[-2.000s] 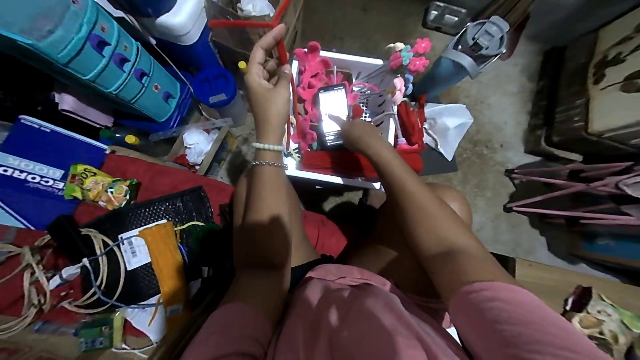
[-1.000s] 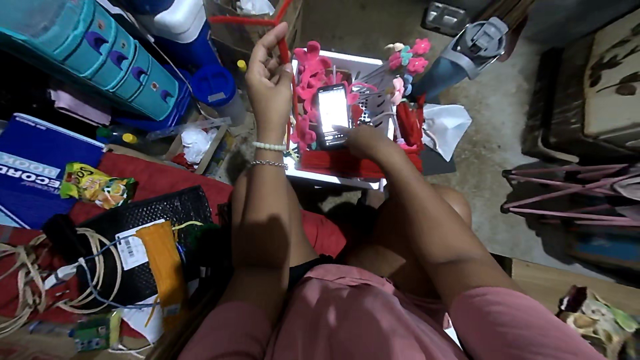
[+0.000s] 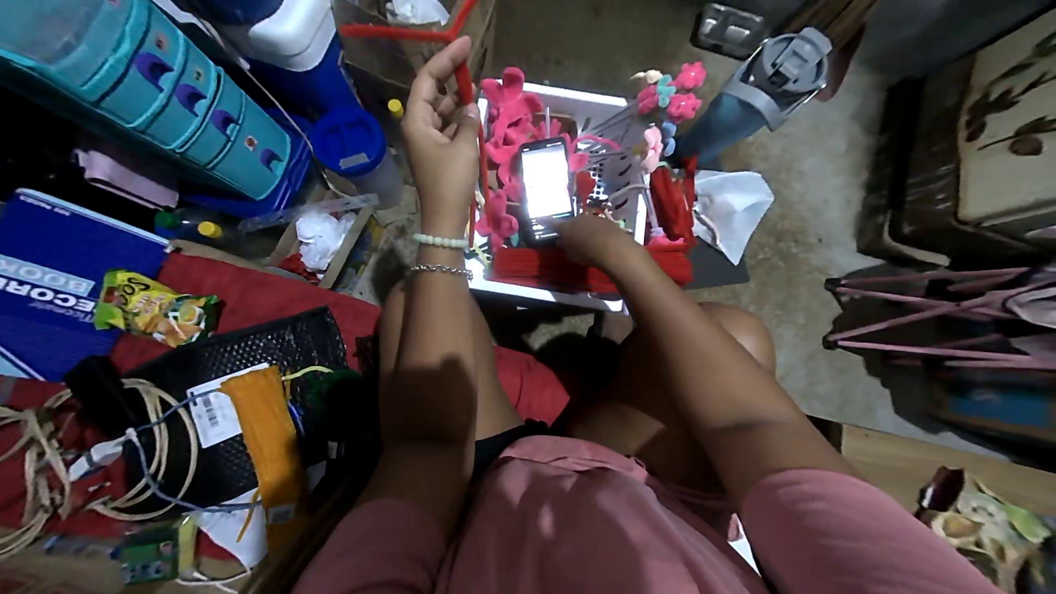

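Note:
My left hand [image 3: 444, 124] is raised at the left edge of a white plastic basket [image 3: 615, 92], its fingers closed on red pipe cleaners [image 3: 463, 81] that fork above the fingertips. A smartphone [image 3: 546, 188] with a lit screen lies over the basket among pink fuzzy pipe-cleaner shapes [image 3: 510, 124]. At the phone's lower right corner is my right hand [image 3: 590, 239]; its fingertips are largely hidden, and whether they touch the phone cannot be told. Beneath it runs a bundle of red pipe cleaners [image 3: 528, 266]. Pink and teal pipe-cleaner flowers [image 3: 683, 106] stand at the basket's upper right.
A blue-grey tumbler [image 3: 726, 111] and a crumpled white sheet [image 3: 733, 210] are right of the basket. Teal drawers [image 3: 177, 99] and a blue-lidded container [image 3: 351, 144] stand left. Cords, a snack packet [image 3: 157, 309] and orange pipe cleaners [image 3: 268, 437] lie lower left. A folded pink frame [image 3: 932, 318] is at right.
My right hand has moved slightly down from over the phone's screen to its lower edge. My left hand keeps its hold on the red pipe cleaners.

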